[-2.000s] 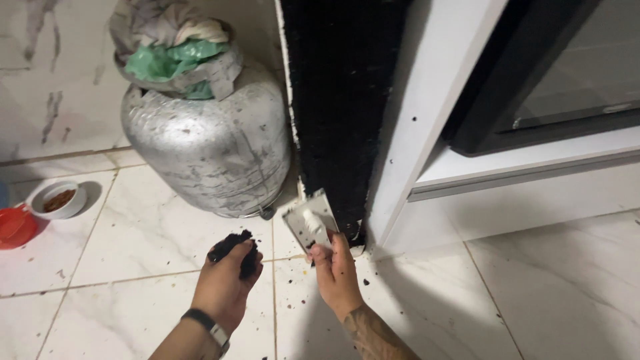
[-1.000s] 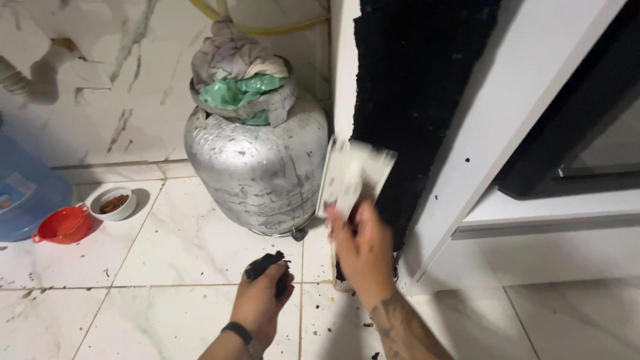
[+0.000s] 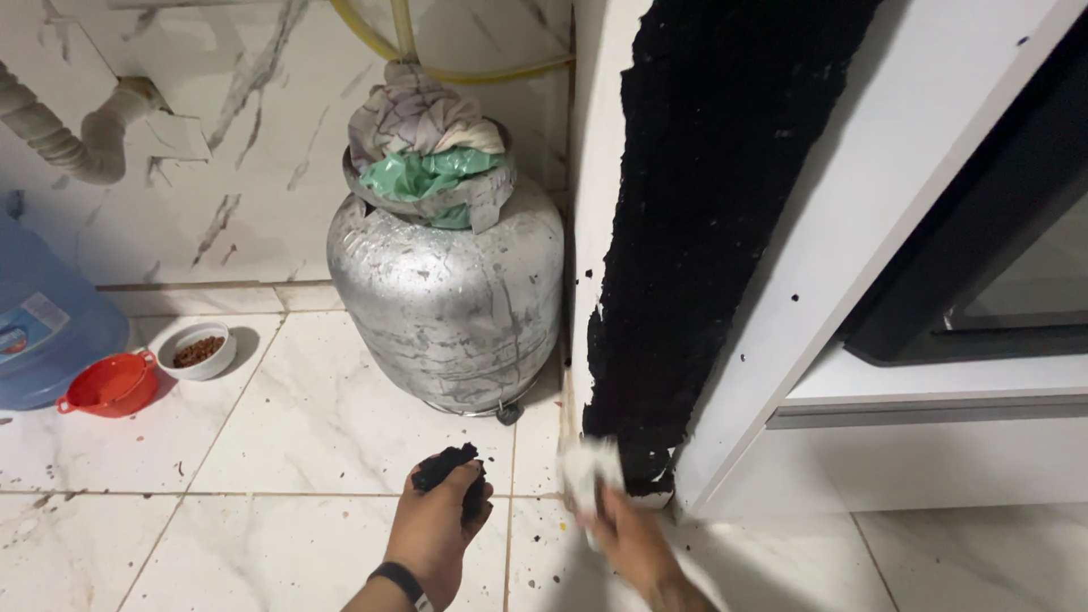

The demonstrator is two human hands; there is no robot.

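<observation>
My left hand (image 3: 442, 510), with a dark band at the wrist, is closed around a crumbly black lump (image 3: 449, 472) above the floor tiles. Blurred by motion, my right hand (image 3: 625, 531) grips a pale flat tool (image 3: 591, 467), its exact kind unclear, at the lower left edge of a black coating (image 3: 714, 195). That coating has ragged edges and covers a tall strip of the narrow white wall end (image 3: 595, 212). Whether the tool touches the wall cannot be told.
A silver gas cylinder (image 3: 450, 297) topped with cloth and green plastic stands left of the wall end. Farther left are a white bowl of brown pellets (image 3: 197, 350), a red bowl (image 3: 110, 385) and a blue water jug (image 3: 51, 314). A white cabinet (image 3: 816, 280) borders the right. Black crumbs dot the tiles.
My right hand has moved with the pale tool, up along the black strip and then down to its lower end. The black lump stays in my left hand. The view has shifted.
</observation>
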